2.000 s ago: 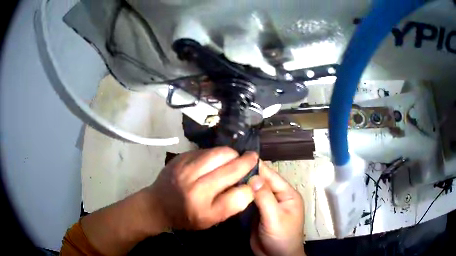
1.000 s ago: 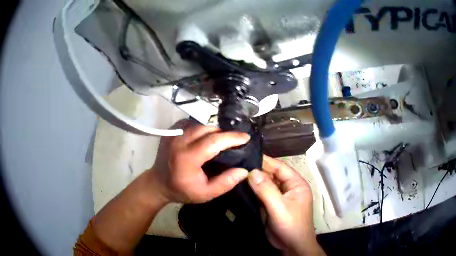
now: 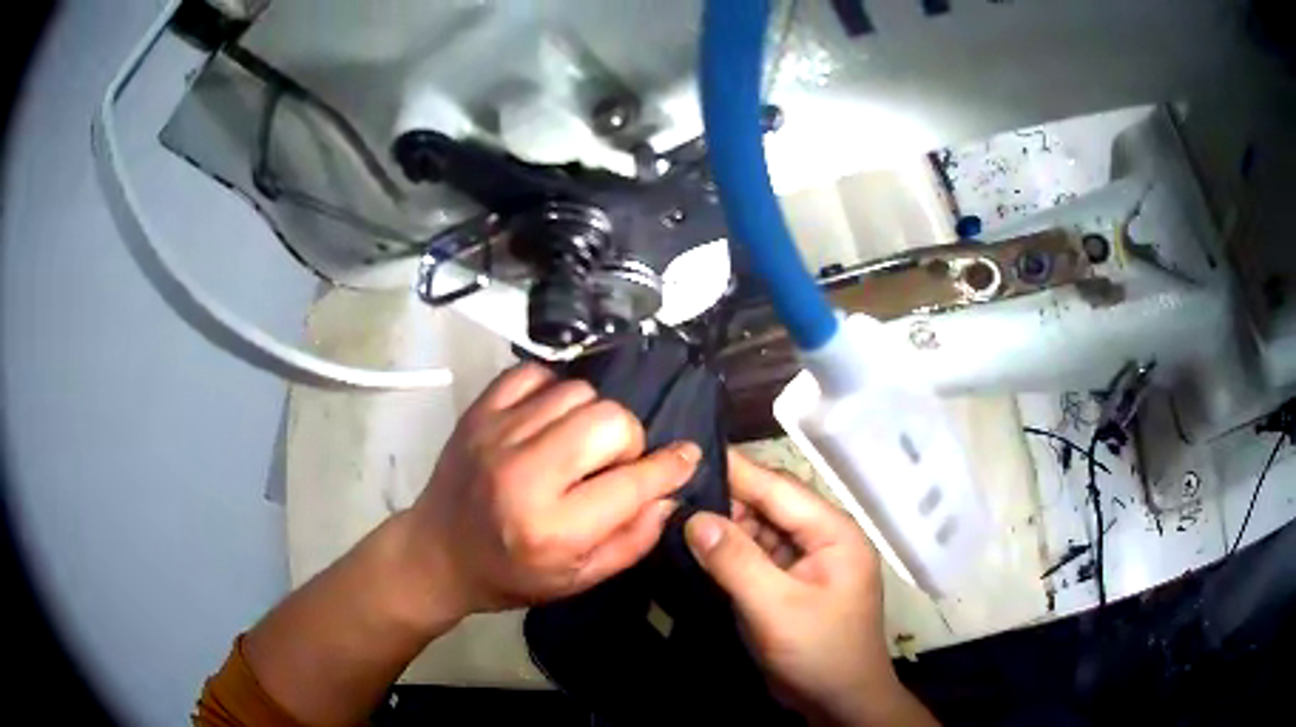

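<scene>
Black fabric (image 3: 674, 395) runs from under the needle area down between my hands and hangs toward the front edge. A small yellowish tag (image 3: 660, 618) shows on its lower part. My left hand (image 3: 557, 490) grips the fabric from the left, fingers curled. My right hand (image 3: 789, 568) pinches it from the right with thumb and fingers, close to the left fingertips. The black tension discs (image 3: 571, 244) sit just above the fabric. The needle itself is hidden.
A blue tube (image 3: 753, 199) with a white flat head (image 3: 903, 469) hangs right of my hands. A brownish slide plate (image 3: 931, 284) lies on the machine arm. A pale curved bar (image 3: 213, 305) is at left. Loose black threads (image 3: 1102, 469) lie on the white bed at right.
My left hand has closed from a wider grasp and sits slightly lower, with more fabric showing above it. The view has shifted, and the blue tube appears further left, nearer my right hand.
</scene>
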